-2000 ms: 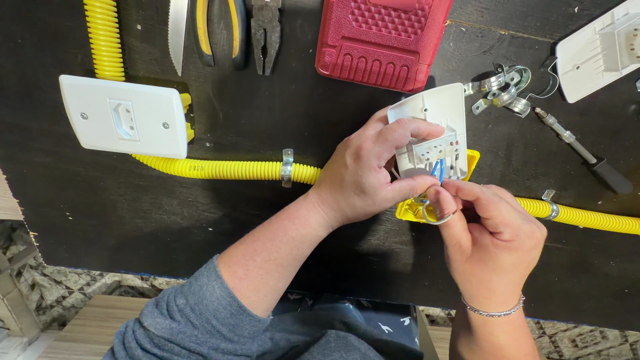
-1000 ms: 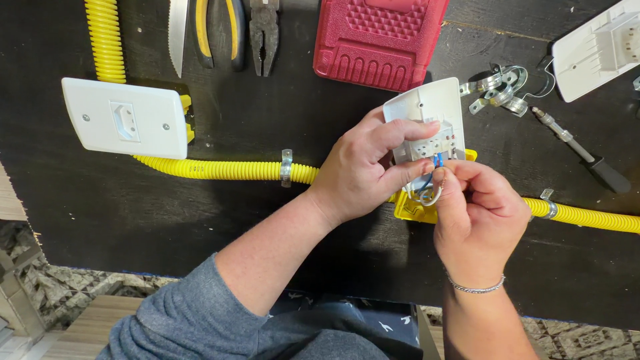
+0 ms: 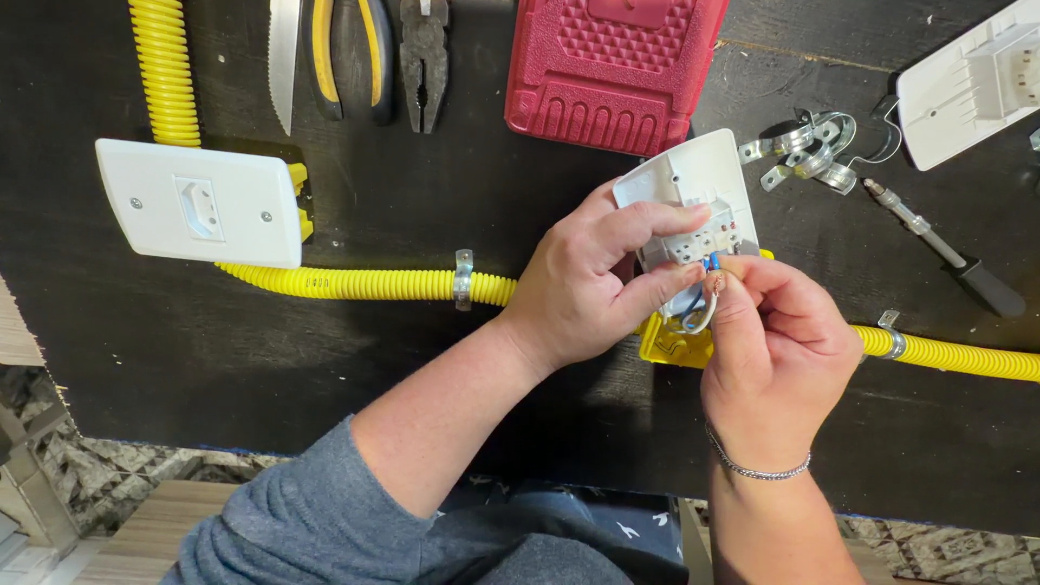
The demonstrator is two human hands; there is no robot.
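Note:
My left hand [image 3: 581,276] holds a white outlet cover plate [image 3: 715,166] with its back toward me, thumb and fingers around the socket module [image 3: 707,240]. My right hand [image 3: 772,333] pinches wires just below the module's screw terminals. A blue wire [image 3: 714,262] shows between the fingertips. Beside it, a white wire [image 3: 700,323] curves up and ends in bare copper strands. Under both hands lies a yellow electrical box [image 3: 670,345], partly hidden. Yellow corrugated conduit [image 3: 366,284] runs to it from the left, and more conduit [image 3: 959,353] extends on its right.
A mounted white outlet [image 3: 158,231] sits at left. Along the top lie a saw blade [image 3: 283,65], yellow-black handles [image 3: 325,61], pliers [image 3: 422,73] and a red plastic case [image 3: 613,81]. Metal conduit clamps [image 3: 812,154], a screwdriver [image 3: 926,231] and another white plate [image 3: 951,106] are at right.
My right hand has moved up slightly with the wires, closer to the terminals. The white wire's bare copper end now shows beside my fingertips. My left hand keeps its hold on the plate.

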